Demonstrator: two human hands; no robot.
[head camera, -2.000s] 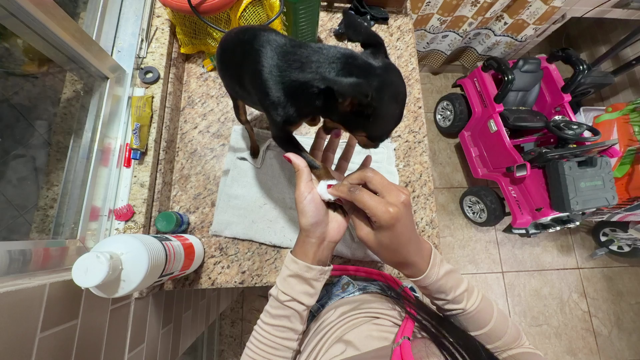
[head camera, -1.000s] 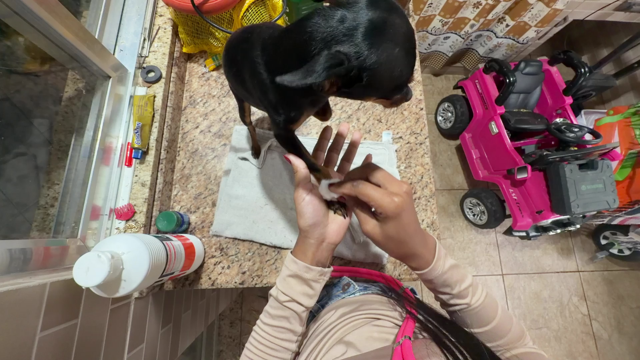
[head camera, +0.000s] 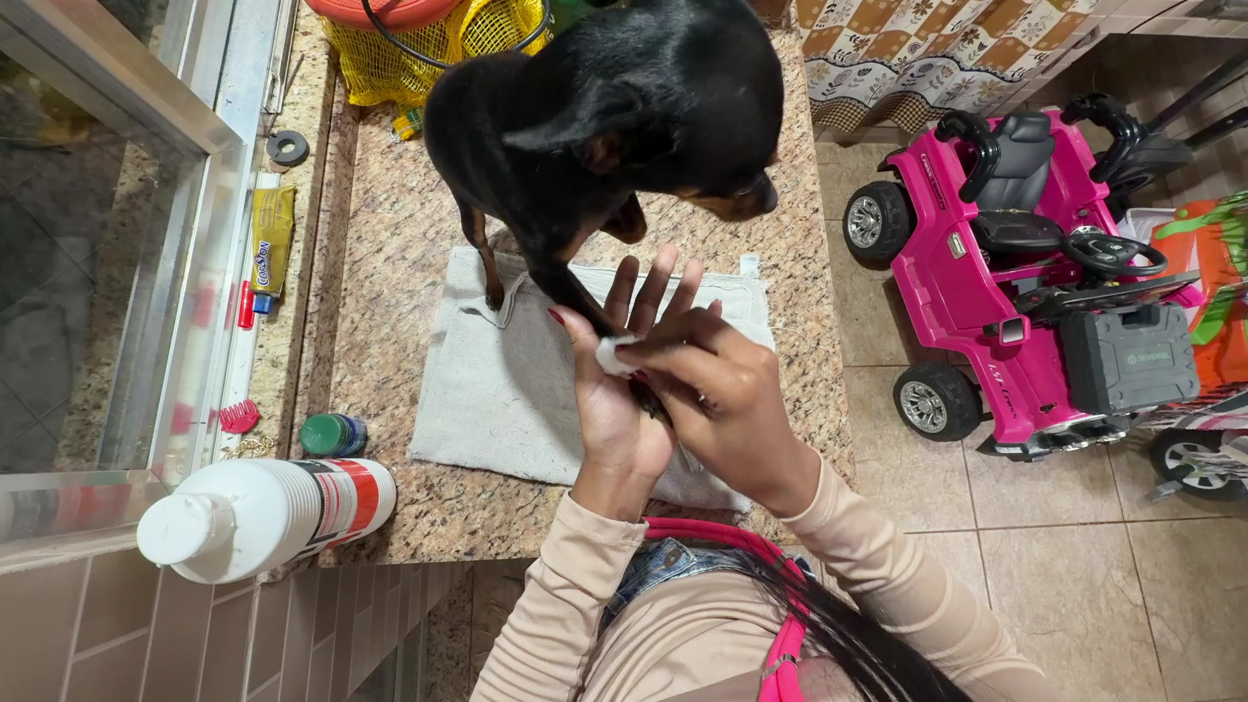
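Note:
A small black and tan dog (head camera: 575, 127) stands on a grey cloth (head camera: 497, 390) on the granite counter, its head turned to the right. One of its front legs (head camera: 565, 288) reaches down across the palm of my left hand (head camera: 624, 409), which is turned up under it with the fingers spread. My right hand (head camera: 721, 390) pinches a white cotton piece (head camera: 615, 357) against the lower part of that leg. The paw (head camera: 648, 398) shows partly between my hands. Whether my left thumb presses on the leg is not clear.
At the left stand a white plastic bottle (head camera: 263, 512) and a green-capped jar (head camera: 331, 435). On the window ledge lie a yellow tube (head camera: 273, 239) and a black ring (head camera: 288, 147). A yellow mesh bag (head camera: 390, 63) is behind the dog. A pink toy car (head camera: 975, 292) stands on the floor at right.
Two seconds ago the dog's head was bent down over my hands; now it is raised and faces right. My right hand has stayed at the leg with the cotton, with small shifts.

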